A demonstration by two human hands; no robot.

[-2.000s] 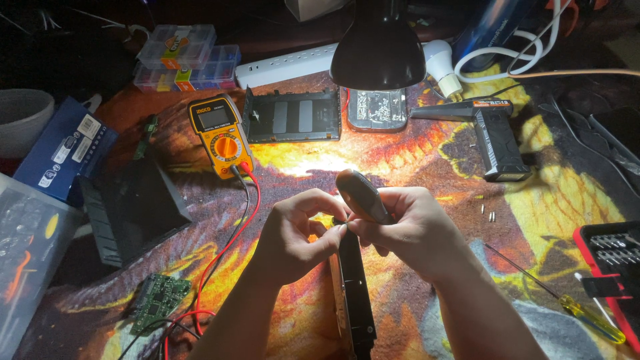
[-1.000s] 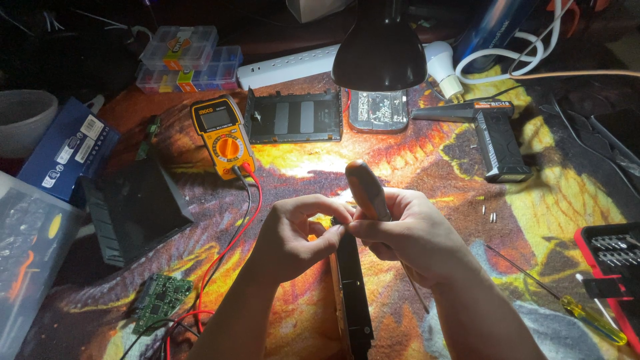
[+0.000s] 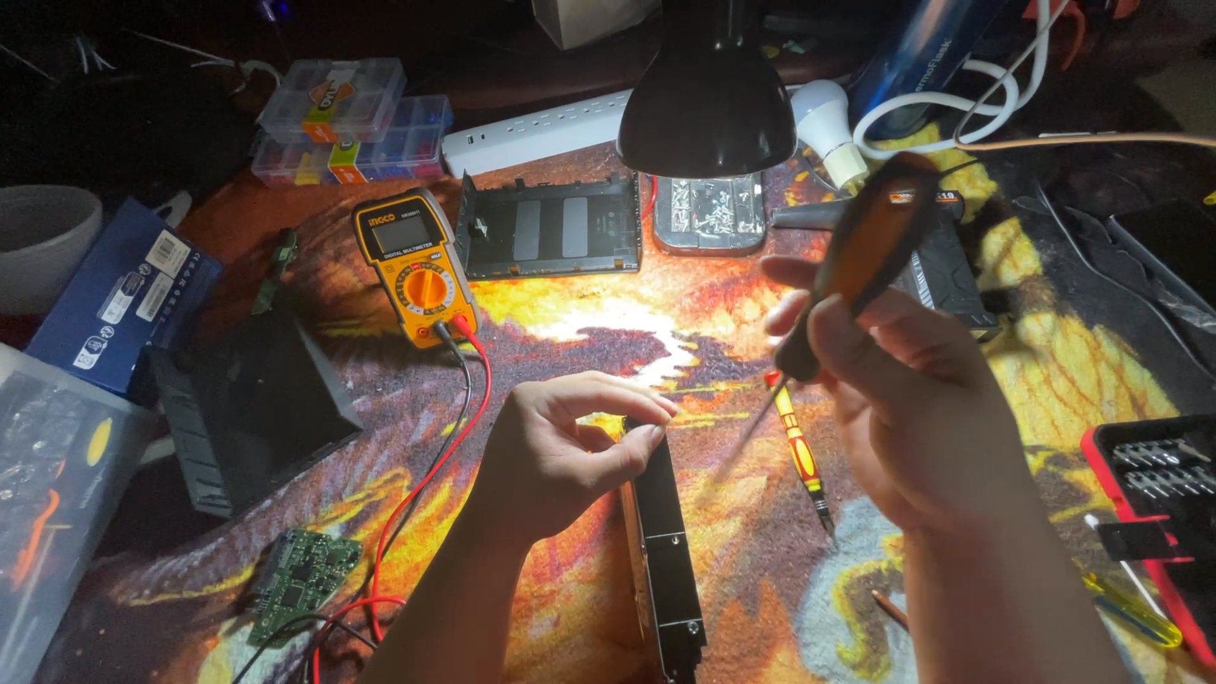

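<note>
My left hand [image 3: 579,442] pinches the far end of a narrow black device part [image 3: 673,560], which stands on its edge with small screws along its side. Raised to the right of it, my right hand [image 3: 893,408] grips a screwdriver [image 3: 860,256] with a dark and orange handle. The screwdriver's thin shaft points down and left, blurred, apart from the black part. A red and yellow screwdriver [image 3: 798,446] lies on the patterned cloth between the part and my right wrist.
An orange digital multimeter [image 3: 418,271] with leads, a black plastic cover [image 3: 556,228] and a tray of screws [image 3: 711,214] lie beyond my hands. The lamp shade [image 3: 708,114] hangs above. A green circuit board [image 3: 302,579] is at left, a red-edged bit case [image 3: 1159,484] at right.
My right hand has lifted up and to the right with its screwdriver, away from the black part. My left hand remains at the part's end. The red and yellow screwdriver now shows.
</note>
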